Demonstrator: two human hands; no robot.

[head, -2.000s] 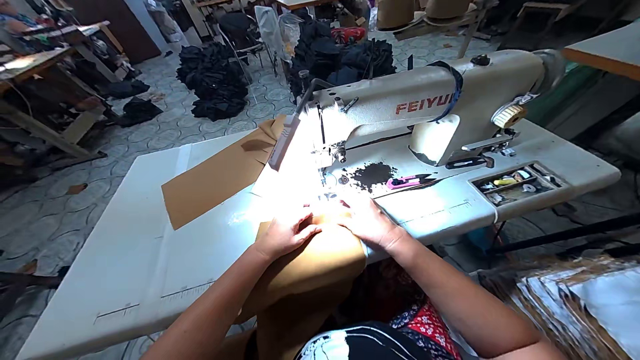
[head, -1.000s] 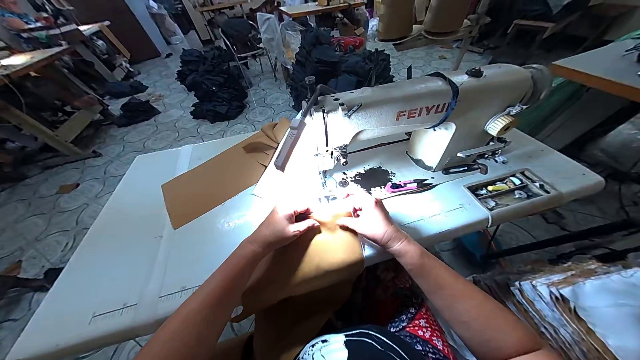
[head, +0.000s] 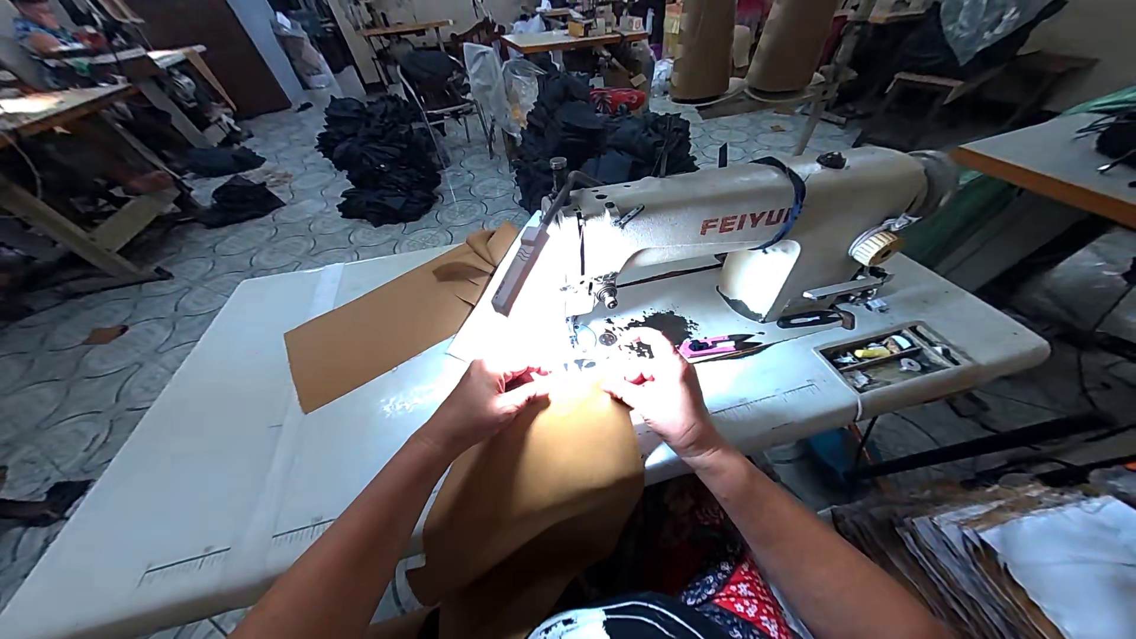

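A tan fabric piece (head: 550, 453) hangs over the front edge of the sewing table, its far edge near the needle area of a white Feiyue sewing machine (head: 745, 209). My left hand (head: 488, 395) pinches that fabric's left side between thumb and fingers. At its right side, my right hand (head: 661, 390) grips the edge, just in front of the presser foot. Glare hides the exact stitching spot. Pink-handled thread snips (head: 710, 346) lie right of my right hand. Another tan fabric piece (head: 382, 342) rests on the table to the left, its far end crumpled.
A lamp bar (head: 519, 271) slants beside the machine head. A parts tray (head: 892, 355) is sunk into the table (head: 204, 479) at right. Stacked fabric pieces (head: 967, 550) lie at lower right. Dark garment heaps (head: 377, 160) sit on the floor behind.
My hands have moved slightly apart at the fabric's far edge, and my right hand's fingers have lifted from their flatter pose of two seconds ago.
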